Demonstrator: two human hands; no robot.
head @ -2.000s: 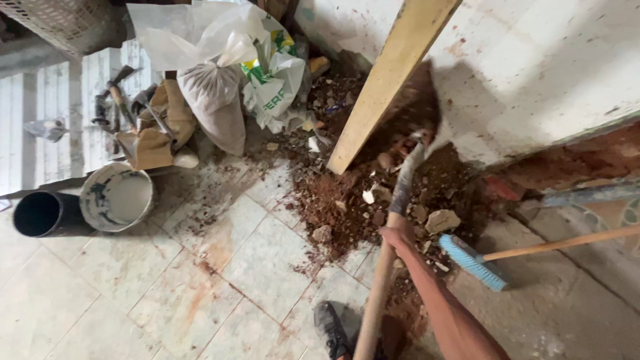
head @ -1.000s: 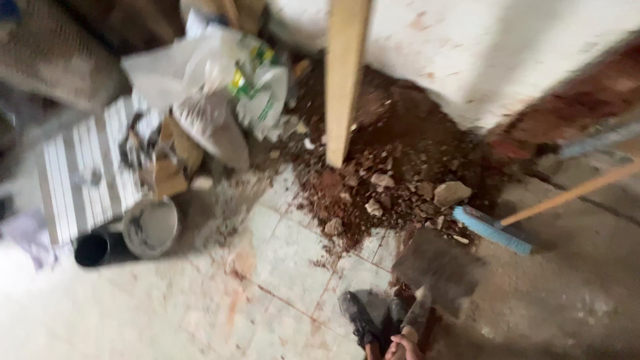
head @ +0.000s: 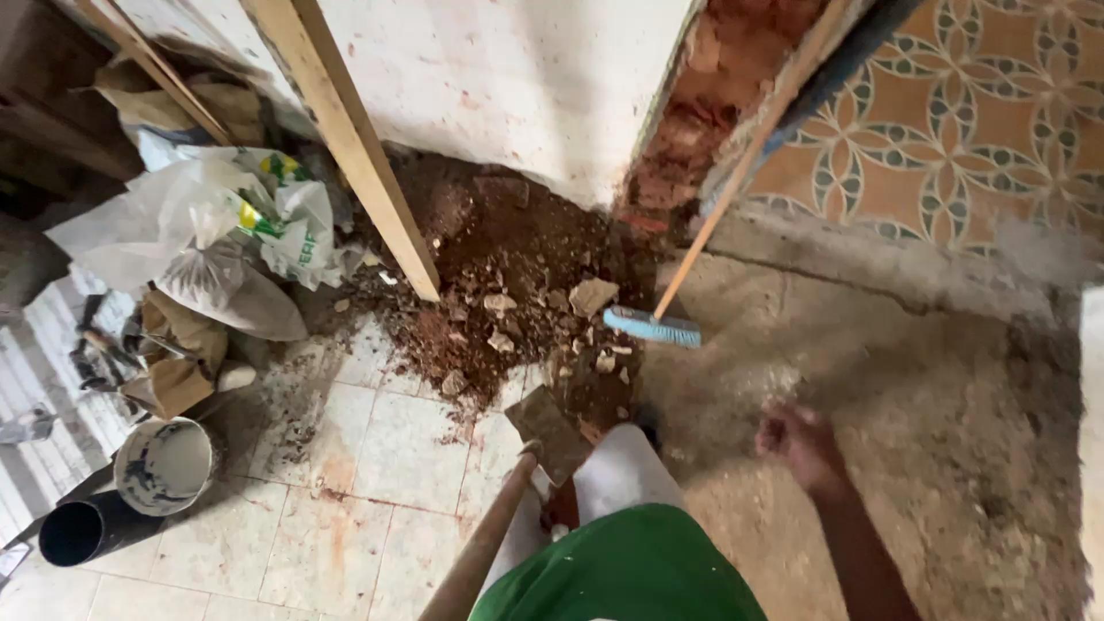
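My right hand (head: 802, 440) hangs over the concrete floor at the right, away from the shovel. Its fingers look partly curled and blurred, and no object shows in it. My left hand is not in view. A shovel's flat metal blade (head: 552, 431) is just in front of my legs, beside the near edge of the dirt. Its wooden handle (head: 479, 543) runs down out of the bottom of the view. Beyond it lies a heap of reddish-brown dirt and rubble (head: 517, 250) against the white wall. A blue-bristled broom (head: 653, 326) touches the heap's right side.
A wooden post (head: 362, 164) slants down to the heap. Plastic bags (head: 293, 233), a tied sack (head: 228, 289), tools on corrugated sheet (head: 43, 371), a bucket (head: 166, 466) and a black cylindrical container (head: 95, 528) stand left. A raised, patterned tile floor (head: 949, 129) is at upper right.
The shovel has moved from the heap by the wall to beside my legs. My right hand, on its handle two seconds ago, is now off it to the right. The view has shifted.
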